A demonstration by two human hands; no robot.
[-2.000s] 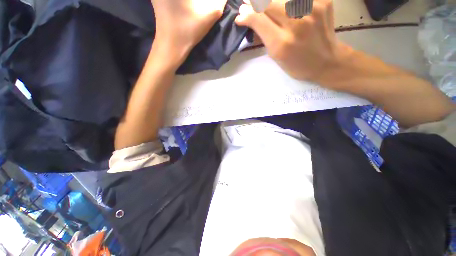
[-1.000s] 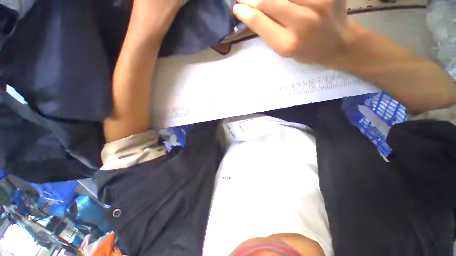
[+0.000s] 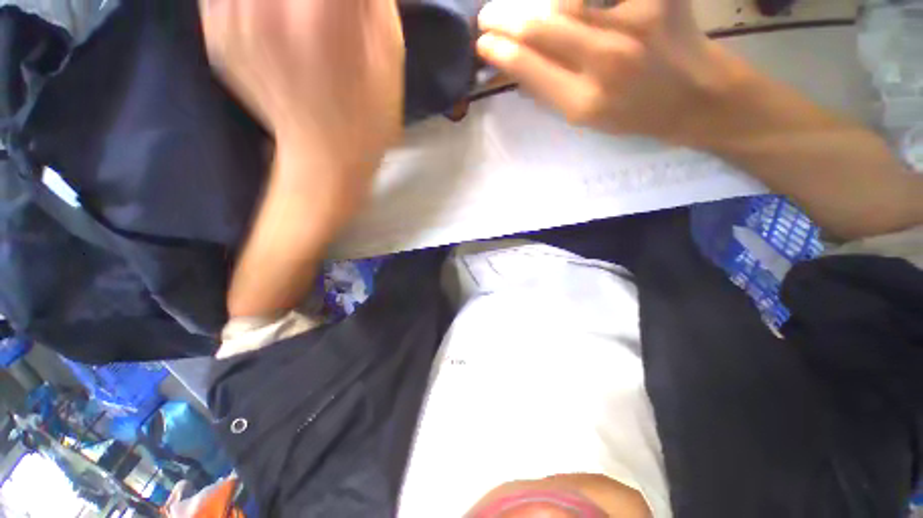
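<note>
The dark navy garment point(image 3: 142, 132) is heaped at the left, with a small white label point(image 3: 61, 186) on it. A part of it runs between my hands at the top edge. My left hand point(image 3: 314, 71) is blurred and lies over the cloth, its fingertips cut off or hidden. My right hand point(image 3: 607, 66) has its thumb and fingers pinched together on the edge of the dark cloth at the top centre. The sewing machine's needle area is not visible.
The white table edge point(image 3: 506, 187) bears a printed ruler scale. The machine bed plate point(image 3: 774, 12) is at the top right, beside a clear plastic bag point(image 3: 891, 76). Blue baskets point(image 3: 774, 243) are under the table. Orange cloth point(image 3: 215, 500) is at the lower left.
My left hand has moved away from the top edge, lower into view, after shifting left earlier. My right hand stays pinched near the same place. The dark cloth between them has shifted.
</note>
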